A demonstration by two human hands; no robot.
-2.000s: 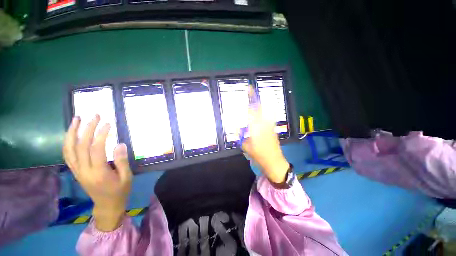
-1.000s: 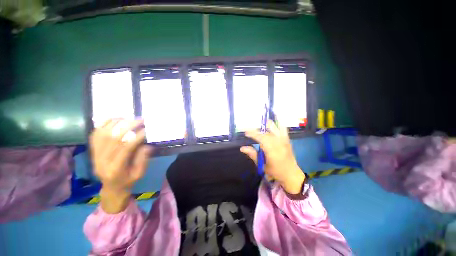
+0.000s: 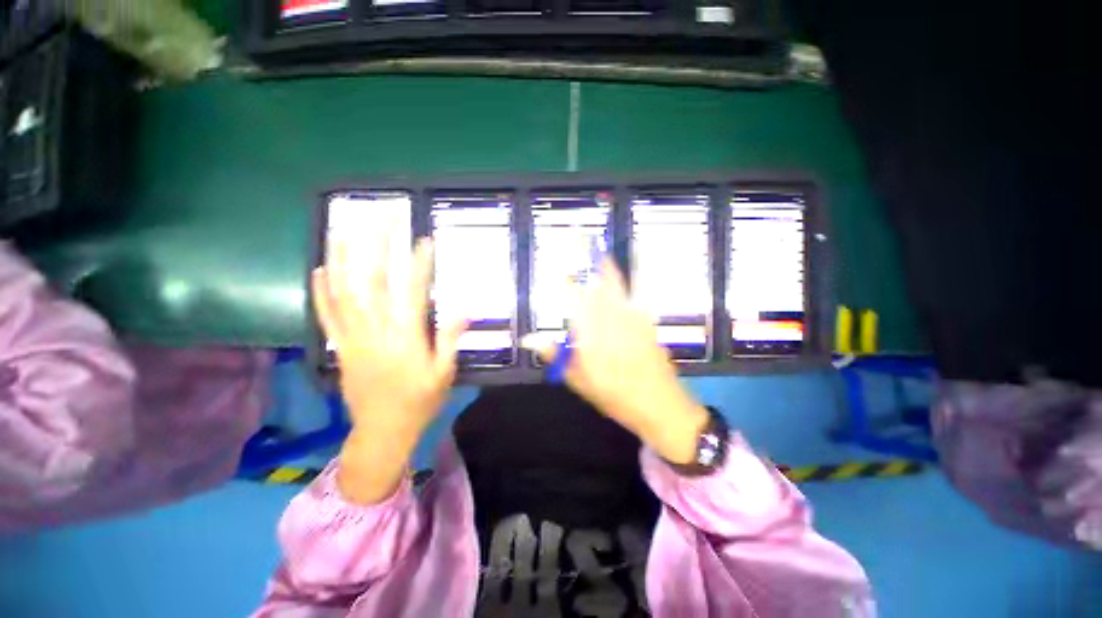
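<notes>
A black phone tray [image 3: 824, 278] lies on the green bench with several lit smartphones side by side. The rightmost smartphone [image 3: 766, 260] shows text lines and a red and orange block at its bottom. My left hand [image 3: 389, 332] is spread over the leftmost phone, fingers apart, with nothing in it. My right hand [image 3: 619, 350] holds a slim blue pen [image 3: 560, 361] and reaches over the middle phone. Its fingertips are blurred by glare, so I cannot tell whether they touch the screen.
Another tray [image 3: 508, 51] with phones sits at the back. A dark stack [image 3: 67, 127] stands at the left. A black curtain [image 3: 979, 157] hangs at the right, near yellow clips [image 3: 857, 330]. Pink sleeves of people [image 3: 61, 374] show at both sides.
The view has shifted, so the tray appears further right and the back tray shows again. My right hand has moved left along the tray to the middle phone. My left hand has spread its fingers.
</notes>
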